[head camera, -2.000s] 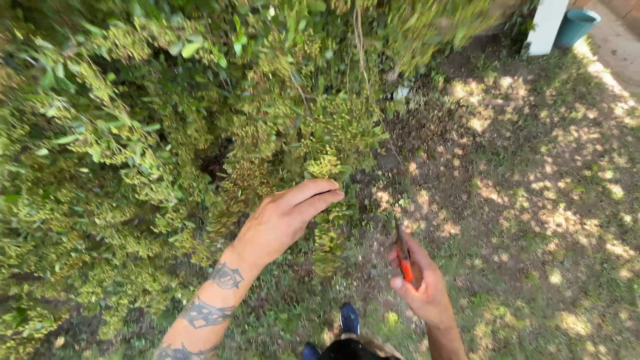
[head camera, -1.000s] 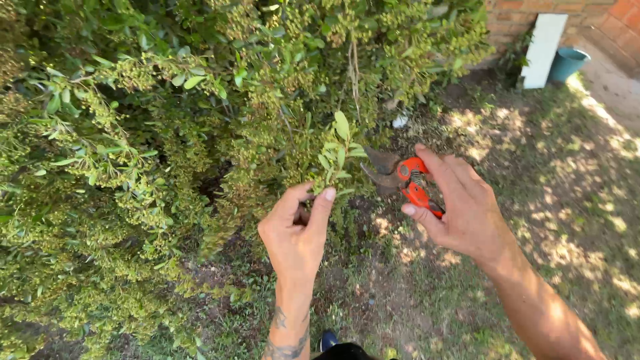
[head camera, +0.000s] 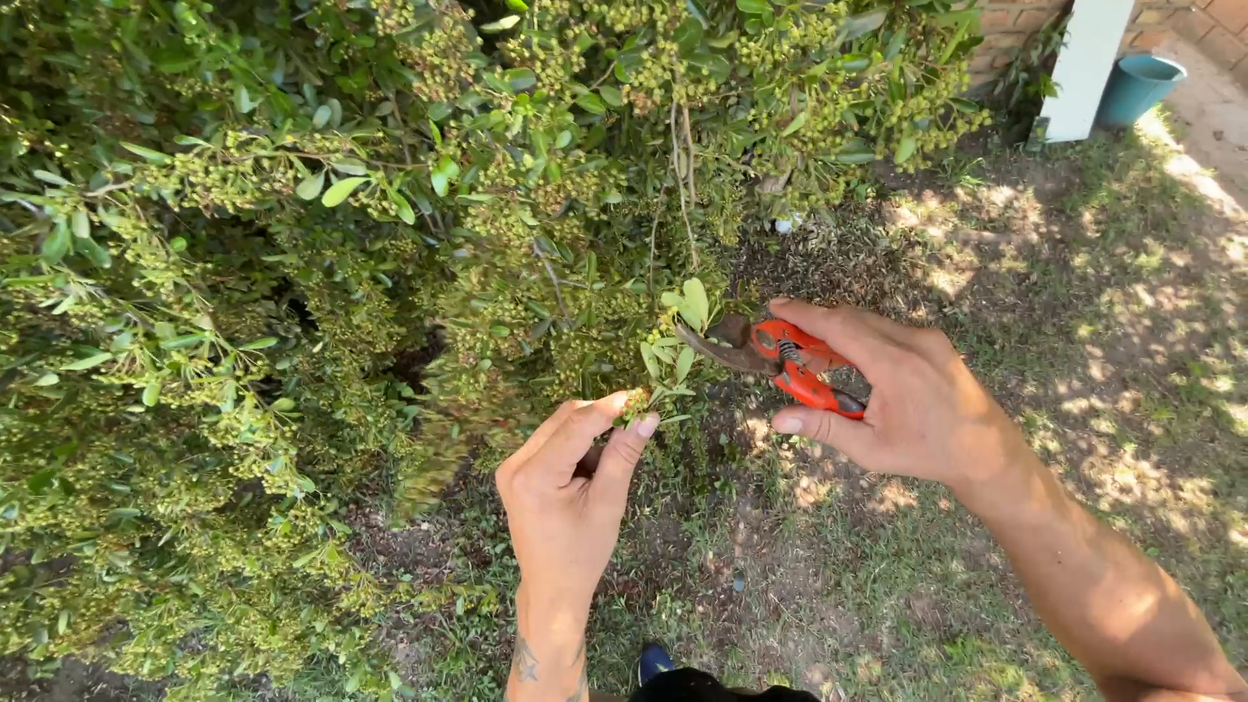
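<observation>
My left hand (head camera: 575, 478) pinches a leafy sprig (head camera: 671, 366) between thumb and fingertips, at the right side of a dense green shrub (head camera: 292, 322) with small berry clusters. In my right hand (head camera: 897, 390) are bypass pruning shears (head camera: 804, 370) with red handles and a spring between them. Their dark blades are apart and point left, right beside the sprig's leaves. Whether a stem lies between the blades I cannot tell. Part of the handles is hidden by my right hand.
Patchy grass and bare soil (head camera: 975, 546) lie right of the shrub. At the upper right a teal bucket (head camera: 1139, 90) stands beside a white board (head camera: 1087, 68), near a brick wall (head camera: 1009, 39). A blue shoe (head camera: 655, 661) shows at the bottom edge.
The shears, lower and apart from the shrub two seconds ago, have come up beside the sprig. Since one second ago, the blades have come closer to its leaves.
</observation>
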